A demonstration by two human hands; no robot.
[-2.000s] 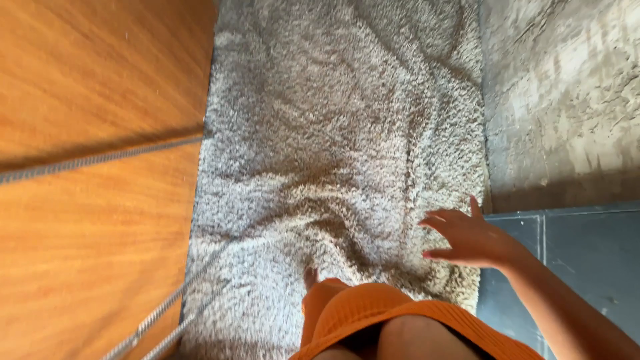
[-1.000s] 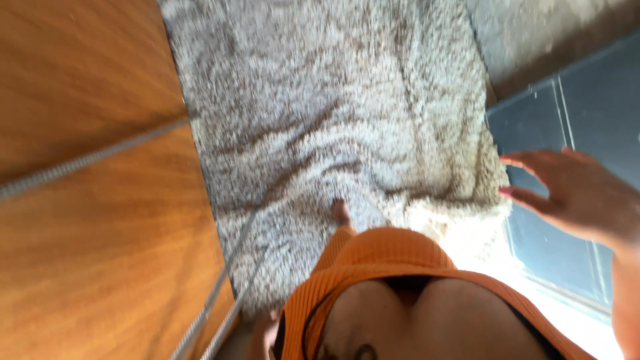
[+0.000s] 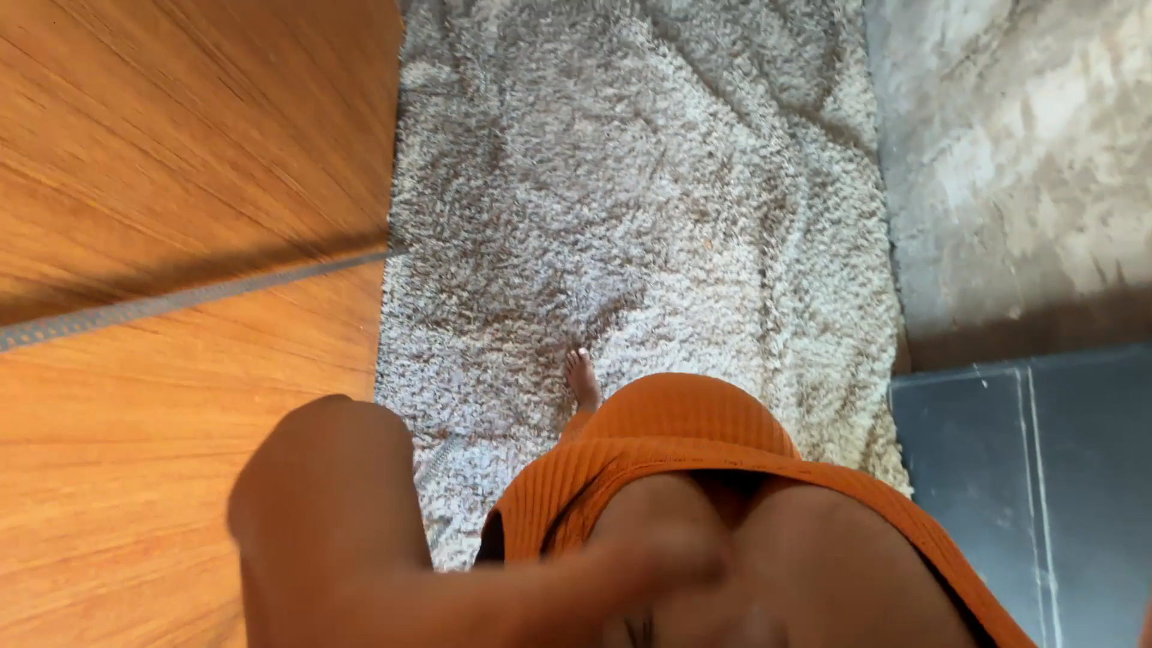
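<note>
At the bottom of the head view my left hand (image 3: 666, 558) is a blur in front of my chest, close to the camera. Its arm comes in bent from the lower left, and the fingers are too blurred to tell what they hold or touch. My right hand is out of view. I wear an orange ribbed garment (image 3: 693, 414). Beyond it, a bare foot (image 3: 582, 378) rests on a shaggy grey rug (image 3: 576, 198).
An orange-brown wood-grain surface (image 3: 180, 162) runs along the left, crossed by a narrow grey textured strip (image 3: 180, 300). To the right are a mottled grey concrete-like surface (image 3: 1017, 162) and a dark grey surface with pale lines (image 3: 954, 459).
My right hand, spread at the right in both earlier frames, has left the view. My left arm has come in at the lower left, with its hand before my chest.
</note>
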